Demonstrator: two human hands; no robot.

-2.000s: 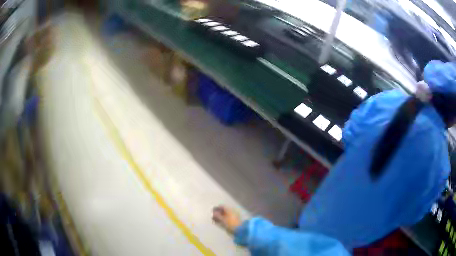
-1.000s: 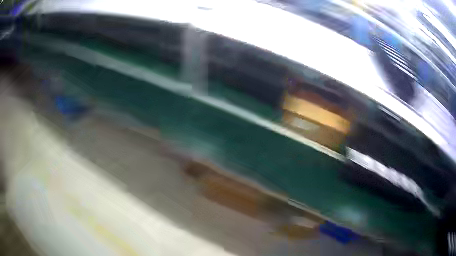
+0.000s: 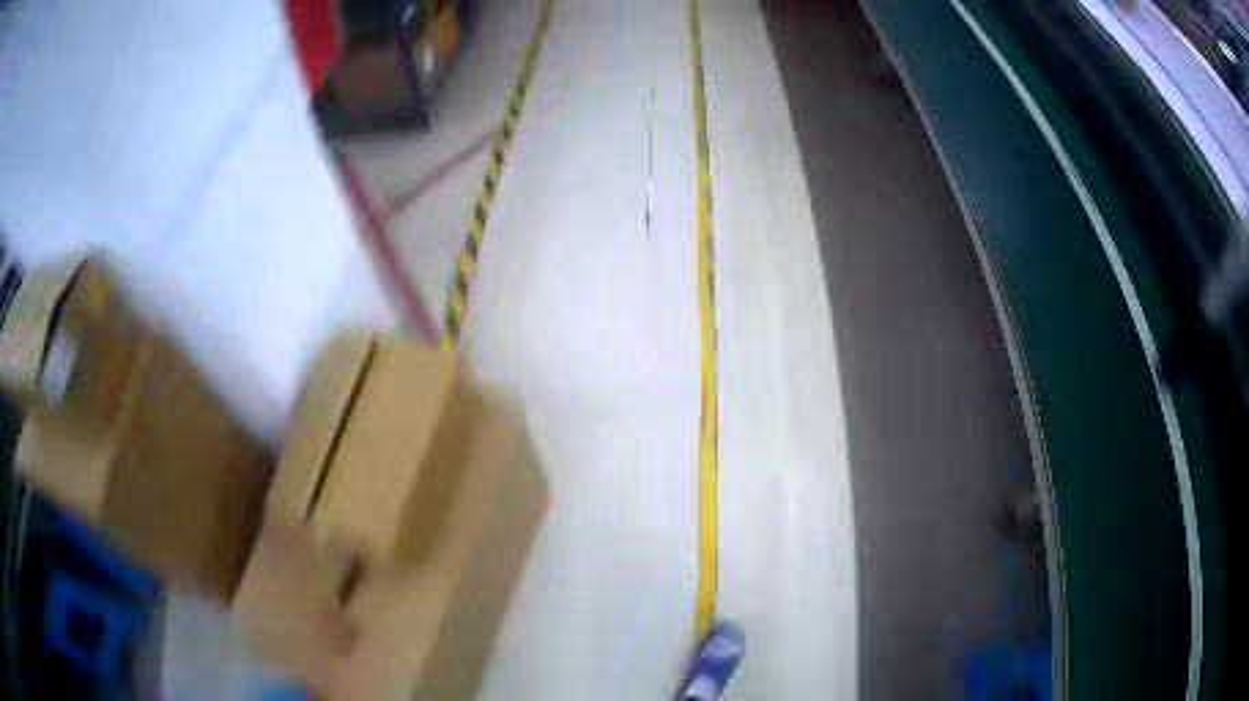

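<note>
Brown cardboard cartons stand at the lower left; the nearer carton (image 3: 397,452) has a dark slit along its top, and another carton (image 3: 165,466) is left of it. A blurred, skin-toned shape that looks like my left hand (image 3: 299,596) is in front of the nearer carton, with a bit of light-blue sleeve at the bottom edge. Its fingers are too blurred to read, and I cannot tell if it touches the carton. My right hand is out of the picture.
A yellow line (image 3: 707,342) runs up the pale floor, with a shoe (image 3: 712,660) on it. A black-yellow line (image 3: 486,206) is left of it. A long green bench (image 3: 1020,247) runs down the right. Blue plastic (image 3: 89,616) is lower left; a dark rack (image 3: 384,82) is upper left.
The view has swung from the bench to the walkway. The cartons and my shoe have appeared; the person in blue seen two seconds ago is out of view.
</note>
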